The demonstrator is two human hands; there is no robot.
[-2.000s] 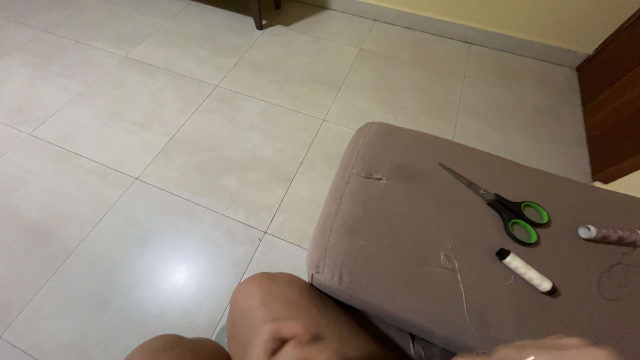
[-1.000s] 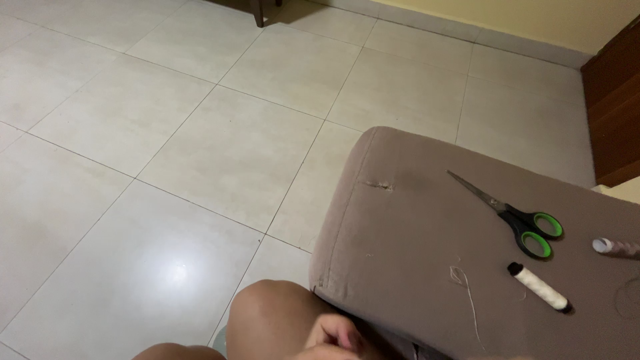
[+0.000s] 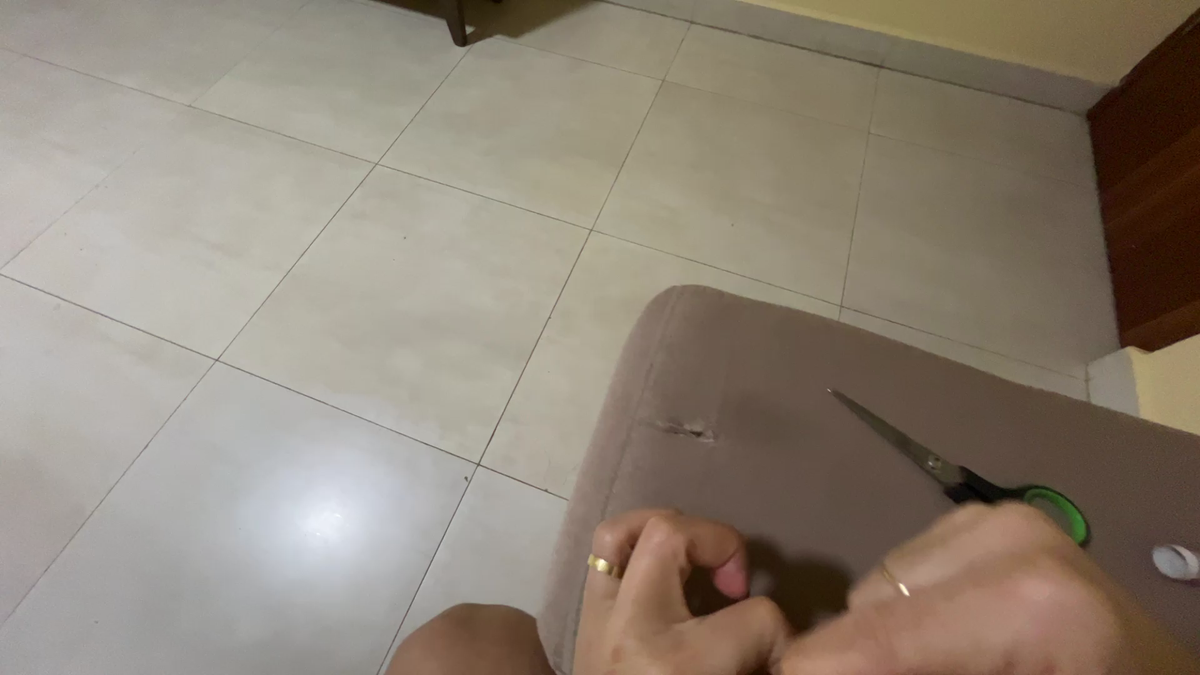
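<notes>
My left hand [image 3: 670, 595], with a gold ring, is at the bottom over the near edge of a taupe fabric cushion [image 3: 778, 375], its fingers curled. Close beside it on the right is my right hand [image 3: 975, 600], blurred, with a thin ring and bent fingers. The fingertips of both hands come close together at the bottom edge; whether they pinch anything is hidden. Scissors [image 3: 937, 464] with black and green handles lie on the cushion, partly behind my right hand. A small tear [image 3: 689, 431] shows in the fabric near the cushion's left end.
The end of a thread spool [image 3: 1174, 562] shows at the right edge. My bare knee [image 3: 473, 642] is left of the cushion. Around it lies a pale tiled floor [image 3: 450, 281], with a dark furniture leg [image 3: 456, 21] at the top and brown wood [image 3: 1148, 197] at the right.
Both hands have come up into view over the cushion, where one second ago only one hand showed at the bottom edge. They now cover the white spool and the loose thread.
</notes>
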